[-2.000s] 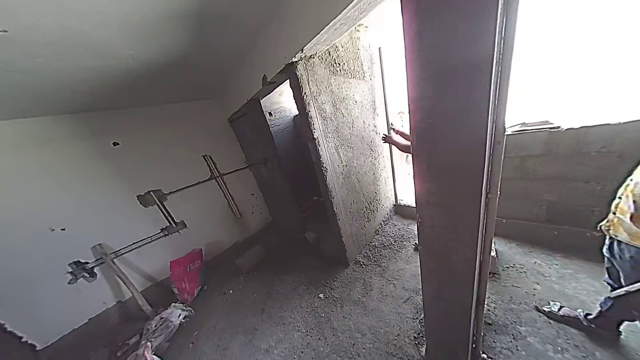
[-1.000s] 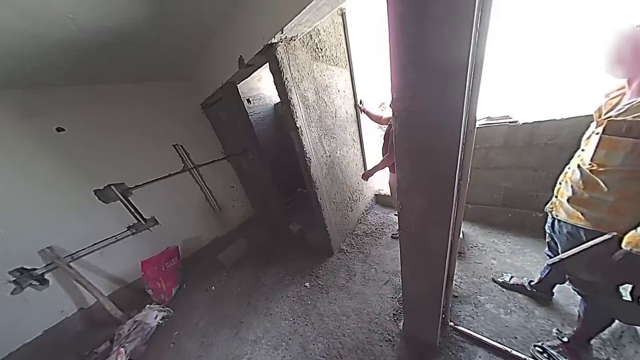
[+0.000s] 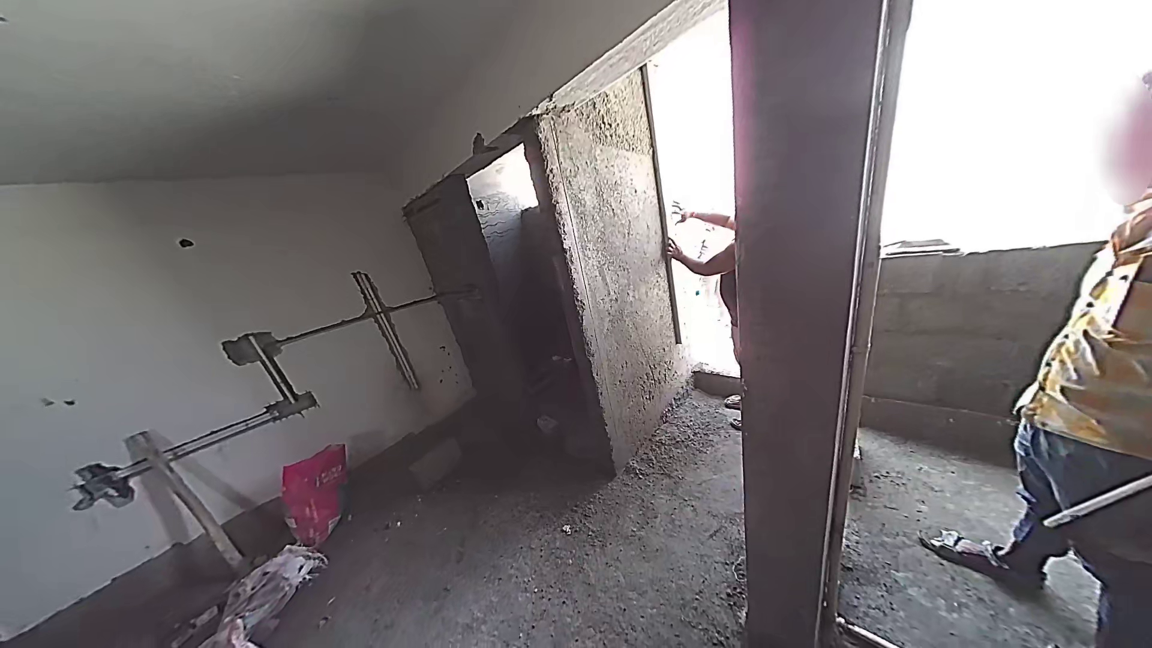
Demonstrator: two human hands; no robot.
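Note:
Neither my left hand nor my right hand shows in the head view. A concrete column (image 3: 792,342) with a long straight strip (image 3: 866,270) along its right edge rises close in front of me. Past it, a rough plastered wall (image 3: 621,270) has a narrow straight bar (image 3: 663,207) upright along its far edge. A co-worker's arms (image 3: 706,261) reach out from behind the column, one hand at that bar and the other raised just beside it.
A co-worker in a yellow patterned shirt (image 3: 1093,360) stands at the right with a long pale bar (image 3: 1098,502). A pink bag (image 3: 315,493), a crumpled sack (image 3: 270,589) and a leaning board (image 3: 189,504) are at the left. Grit covers the floor. A low block wall (image 3: 972,324) stands behind.
The far co-worker's arms now reach further out from behind the column than two seconds ago. The co-worker in yellow shows more fully than two seconds ago.

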